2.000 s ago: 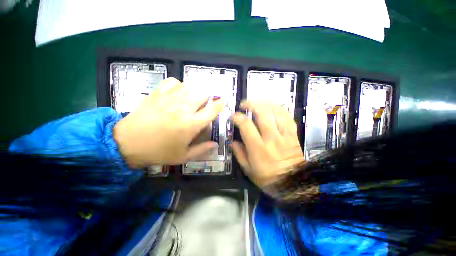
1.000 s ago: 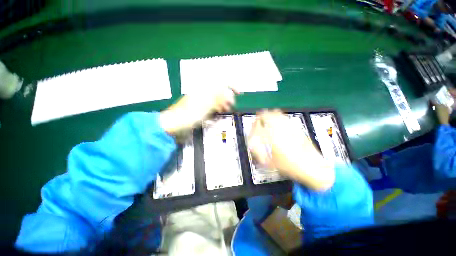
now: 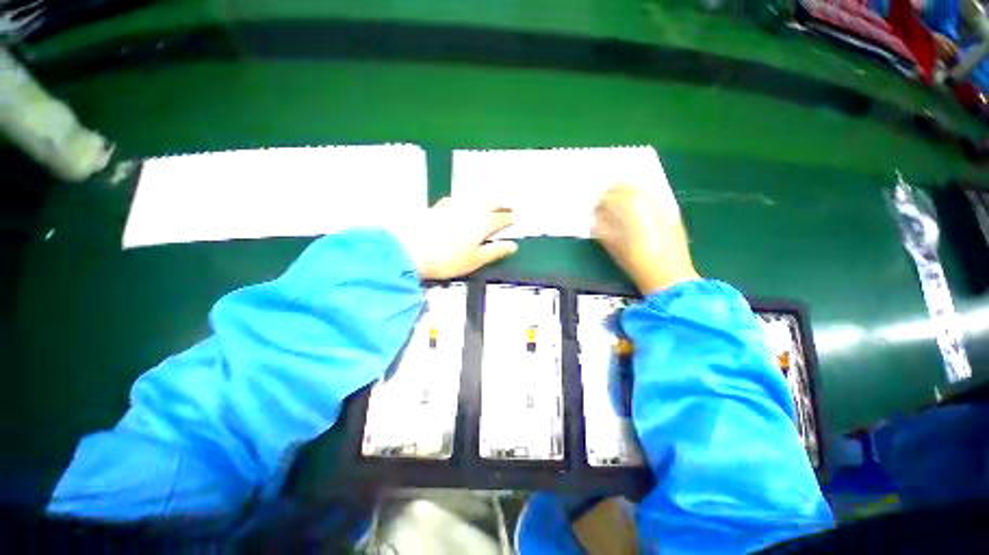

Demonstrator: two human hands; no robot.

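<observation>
My left hand (image 3: 461,239) lies at the near left edge of the right white sheet (image 3: 542,179), thumb and fingers apart, with nothing visible in it. My right hand (image 3: 642,230) is on the right part of the same sheet, fingers curled down; whether it pinches anything is too small to tell. Below them the black tray (image 3: 469,379) holds a row of silver-white phone frames (image 3: 521,401), with small orange tabs inside. My right sleeve covers part of the frames on the right.
Another white sheet (image 3: 277,195) lies at the left on the green bench (image 3: 358,98). A white-wrapped post (image 3: 49,125) stands at the far left. A clear plastic strip (image 3: 930,276) lies at the right. Red and blue items show at the top right corner.
Both hands have moved away from over the tray and its frames onto the right white sheet. The view has shifted, so the tray sits lower and more of the bench shows than at first.
</observation>
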